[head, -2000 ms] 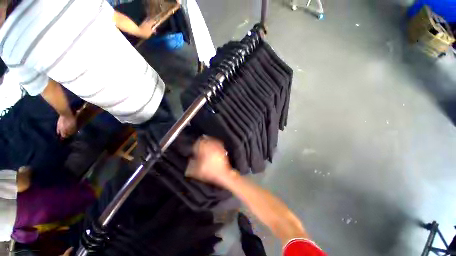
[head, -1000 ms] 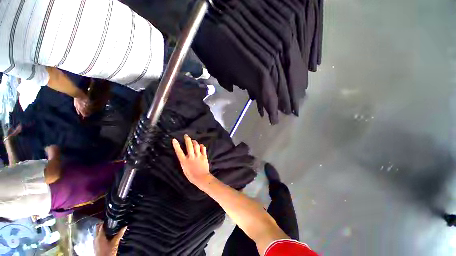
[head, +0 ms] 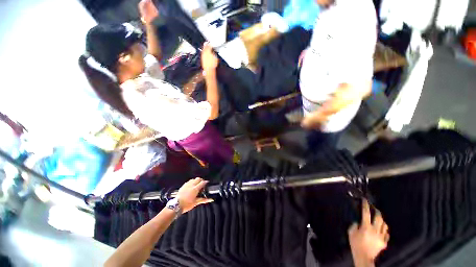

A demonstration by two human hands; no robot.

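Note:
Dark garments [head: 229,229] hang in a tight row from a shiny metal rail [head: 313,180] that crosses the view. Black hangers [head: 229,187] are hooked along it in groups. My left hand [head: 192,195] is at the rail left of centre, fingers spread over the hangers; a watch shows on the wrist. Whether it grips anything is not clear. My right hand [head: 369,233] is at the right, just below the rail, fingers pointing up at a bunch of hangers [head: 355,169]. Its hold on them cannot be made out.
Beyond the rail, a person in a black cap [head: 162,99] handles dark cloth at a cluttered table. Another person in a white top [head: 339,62] stands to the right. White garments [head: 412,78] hang further right. A blue plastic bag [head: 75,164] lies at the left.
The view has swung left and up, so the rail now runs across it. My left hand has moved along the rail and shows fully. My right hand is now below the bunched hangers.

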